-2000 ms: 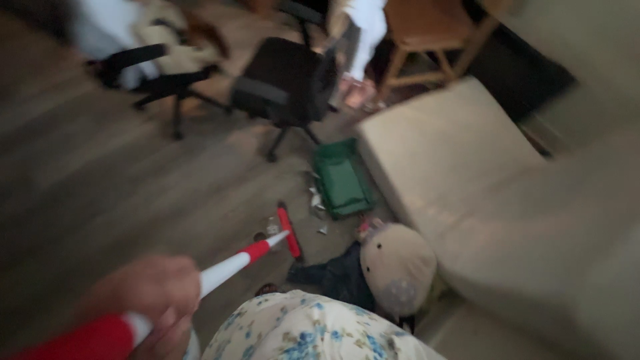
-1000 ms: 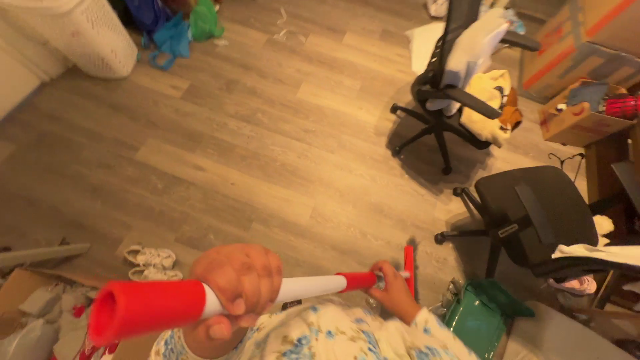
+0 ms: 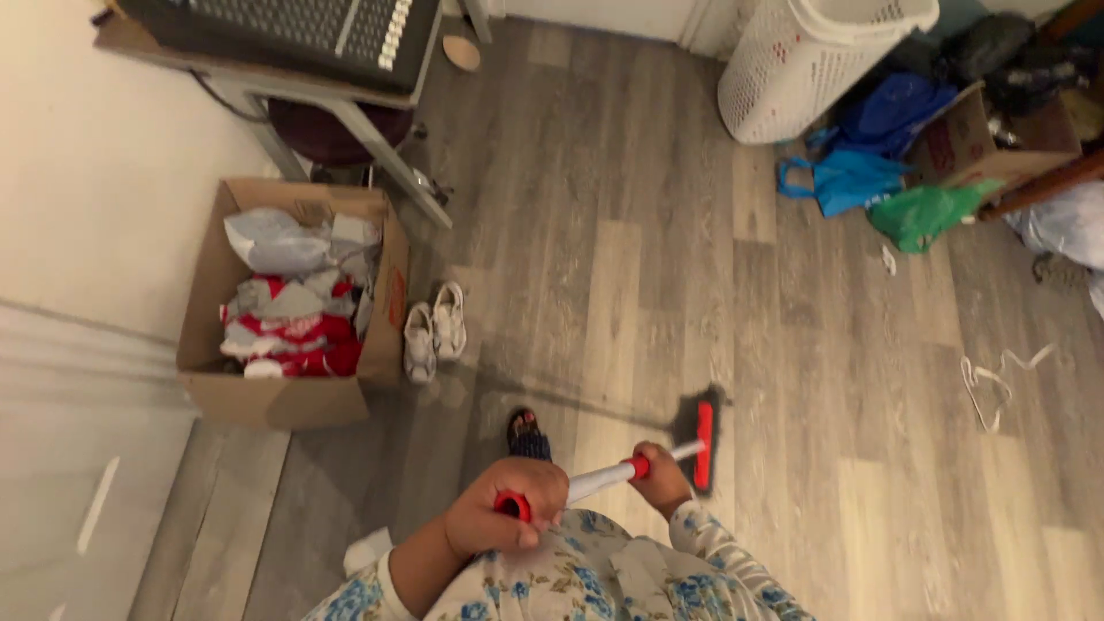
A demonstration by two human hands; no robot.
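Observation:
A broom with a white and red pole [image 3: 601,481] slants from the bottom middle toward the right. My left hand [image 3: 509,504] is closed around the upper end of the pole, by its red hollow tip. Lower down, my right hand [image 3: 660,479] grips the pole beside a red collar. The red broom head [image 3: 704,446] is at the far end, with dark bristles around its edge, over the wood-look floor [image 3: 552,259]. One foot in a dark sandal [image 3: 523,424] shows ahead of my left hand.
An open cardboard box [image 3: 384,285] of packaging stands at left beside white shoes [image 3: 435,332]. A metal-legged desk [image 3: 362,138] is beyond it. A white laundry basket [image 3: 789,78], a blue bag [image 3: 849,181] and a green bag [image 3: 927,216] are upper right. A white cord [image 3: 987,388] lies right.
The view has swung far away from the office chairs and green bin to the boxed side of the room. Both hands still hold the broom pole.

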